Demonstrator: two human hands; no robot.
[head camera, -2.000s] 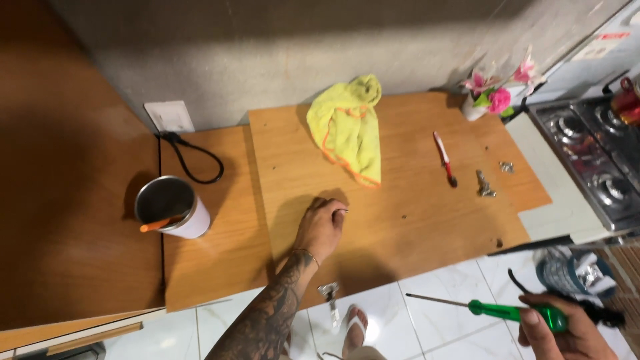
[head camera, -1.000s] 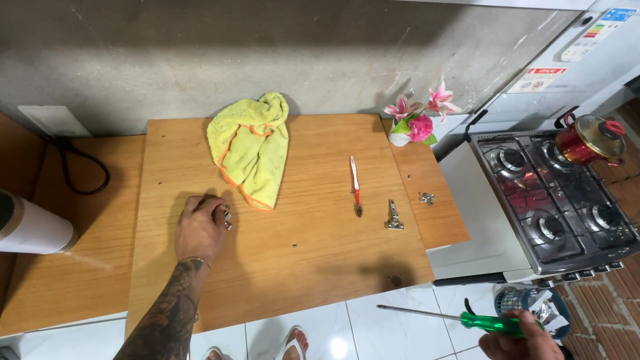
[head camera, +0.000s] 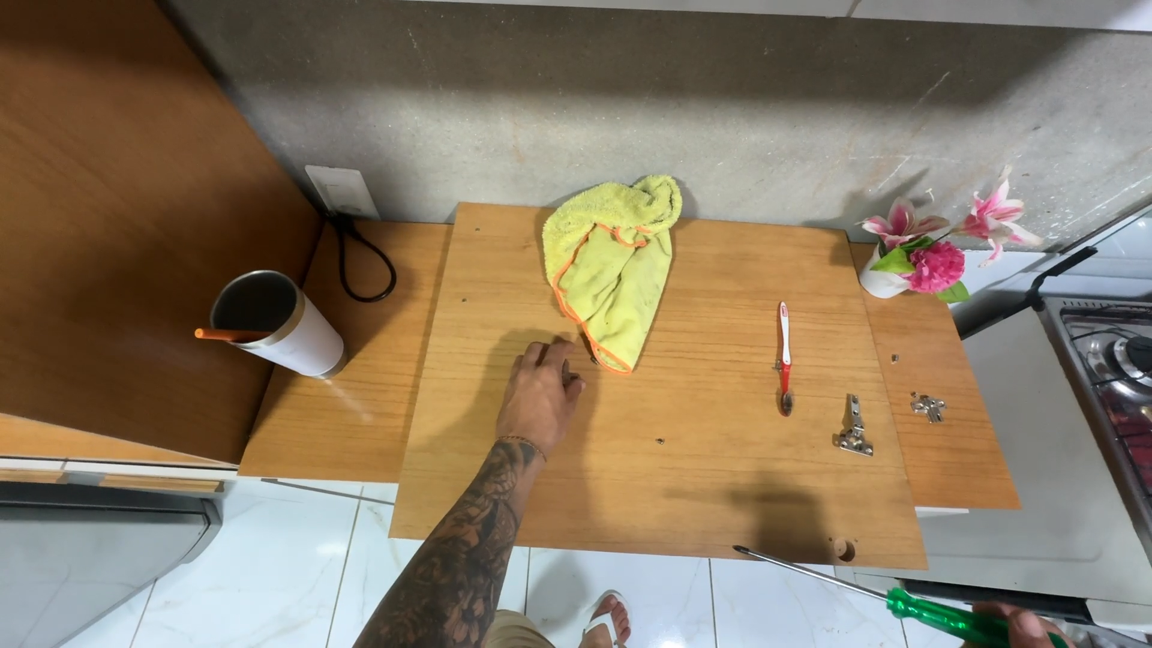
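My left hand (head camera: 540, 391) rests on a loose wooden board (head camera: 720, 495), fingers curled beside the lower tip of a yellow-green cloth (head camera: 612, 270). A small dark thing shows by the fingertips; whether they hold anything is unclear. My right hand (head camera: 1021, 625), partly cut off at the lower right, grips a green-handled screwdriver (head camera: 936, 616), its tip over the board's front edge. Toward the board's right side lie a red-and-white toothbrush (head camera: 785, 355) and a metal cabinet hinge (head camera: 853, 430). A metal hinge plate (head camera: 928, 407) lies on the wooden surface beyond. A small screw (head camera: 660, 441) lies mid-board.
A white tumbler (head camera: 310, 337) with an orange straw stands at left, near a black cord loop (head camera: 369, 270) below a wall outlet (head camera: 342, 191). A white vase (head camera: 882, 279) of flowers stands at back right, beside a gas stove (head camera: 1116, 360). The grey wall borders the board's back.
My left hand has moved over the board to near the cloth's lower tip. My right hand keeps hold of the screwdriver. The view has swung right, then back left.
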